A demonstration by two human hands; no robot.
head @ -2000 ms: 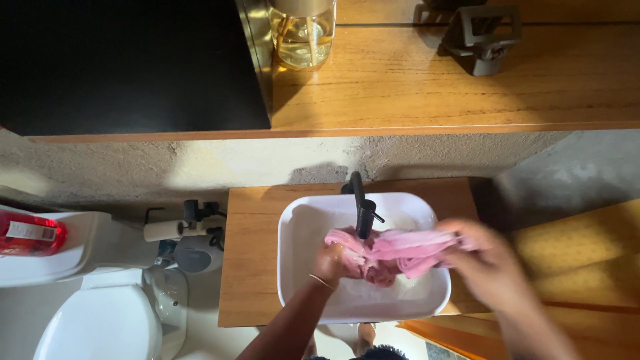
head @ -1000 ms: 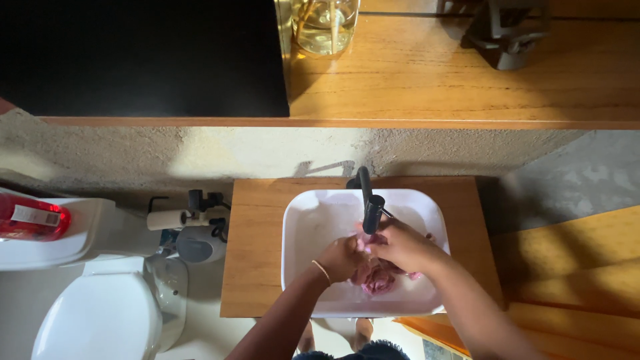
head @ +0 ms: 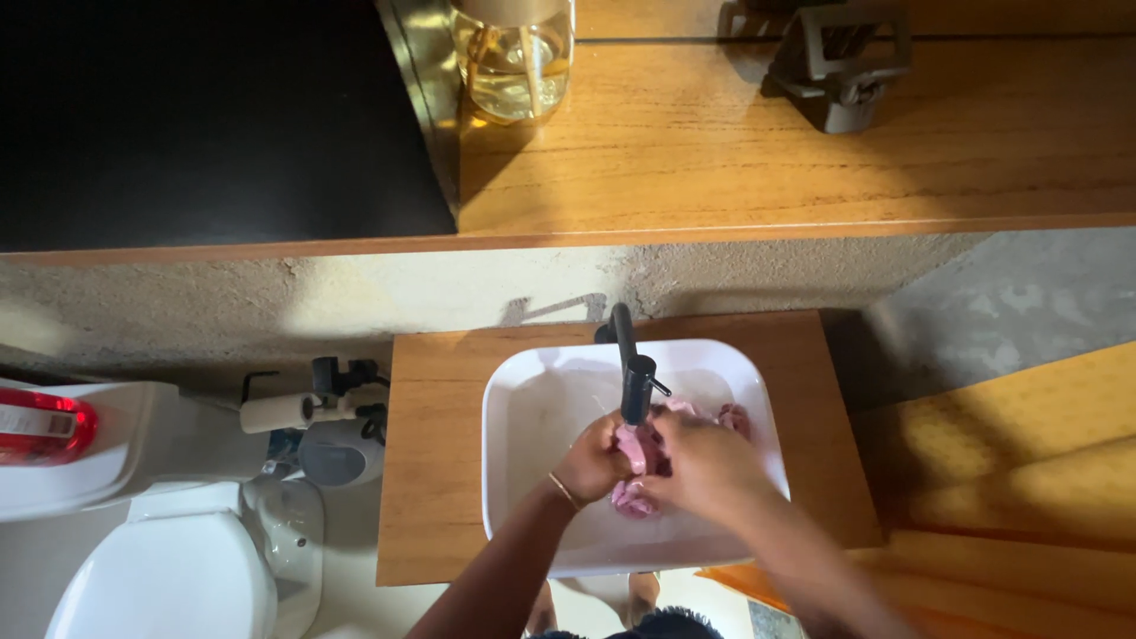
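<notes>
A wet pink cloth (head: 637, 448) is bunched between my two hands, over a white rectangular basin (head: 524, 461) that holds water. My left hand (head: 593, 461), with a thin bracelet at the wrist, grips the cloth's left side. My right hand (head: 706, 457) closes on it from the right, its fingers partly hidden. Part of the cloth hangs below the hands and another part lies near the basin's right wall. Directly above the hands is the spout of a black faucet (head: 637, 390).
The basin sits on a wooden counter (head: 435, 461). Above are a wooden shelf (head: 674, 169), a glass bottle of yellowish liquid (head: 515, 71) and a dark holder (head: 843, 67). A white toilet (head: 169, 577) and a red bottle (head: 44, 426) are left; a yellow-orange curtain (head: 1021, 461) hangs right.
Two seconds ago the cloth was stretched between my hands, with my right hand farther right. My hands have since come together under the faucet, and the cloth is bunched.
</notes>
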